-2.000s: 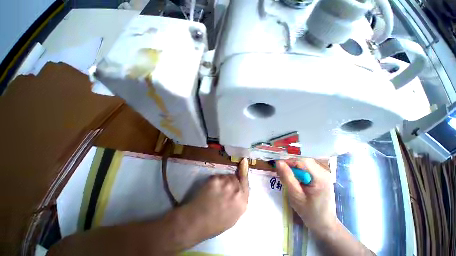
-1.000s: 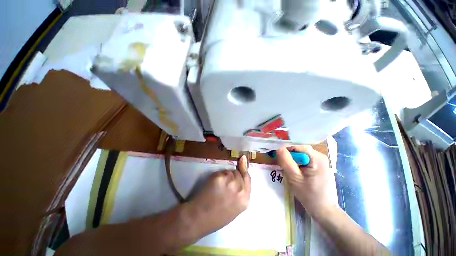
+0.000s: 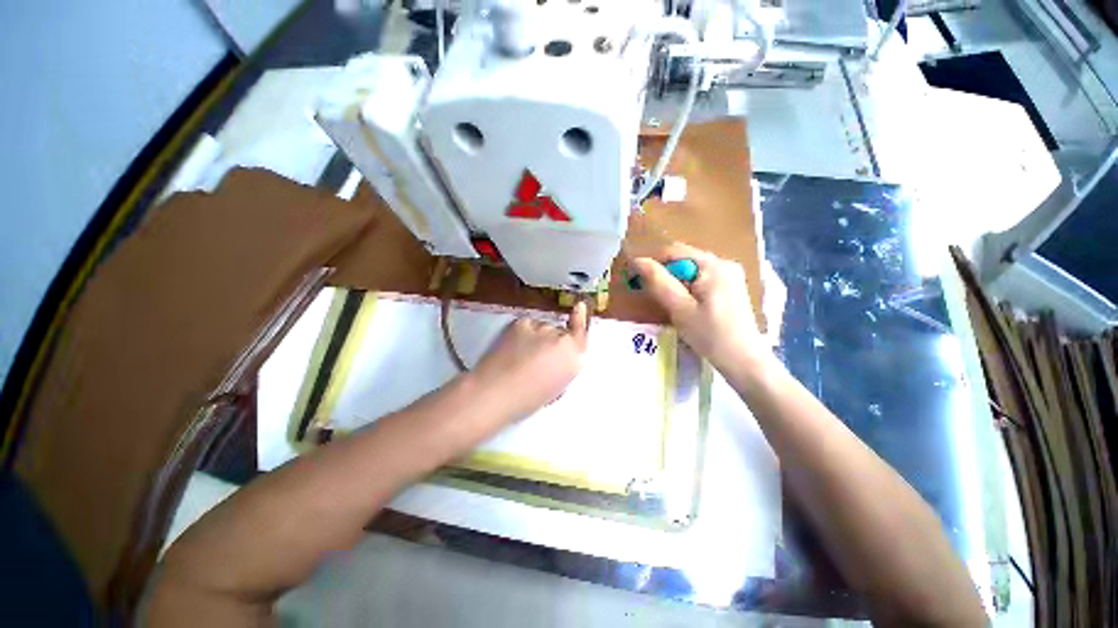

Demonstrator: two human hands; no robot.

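Note:
A brown bag panel (image 3: 701, 184) lies under the machine head, its near edge along the white template board (image 3: 411, 356). A narrow brown handle strap (image 3: 449, 321) curves down from the panel's edge towards my left hand. My left hand (image 3: 530, 364) lies on the board, its index finger pressed by the yellow clamp foot (image 3: 586, 298) below the head; whether it holds the strap cannot be told. My right hand (image 3: 704, 307) is closed around the teal awl (image 3: 678, 270) above the panel, right of the clamp. The awl's tip is hard to make out.
The white sewing machine head (image 3: 527, 147) stands over the panel. A panel stack (image 3: 184, 319) lies at the left. A strap bundle (image 3: 1054, 454) is fanned at the far right, beyond the shiny metal plate (image 3: 864, 356). A white-framed screen (image 3: 1085, 264) is at the right rear.
The view has pulled back and shows more of the table and both forearms. My right hand with the awl has lifted slightly away from the clamp. My left index finger stays at the clamp.

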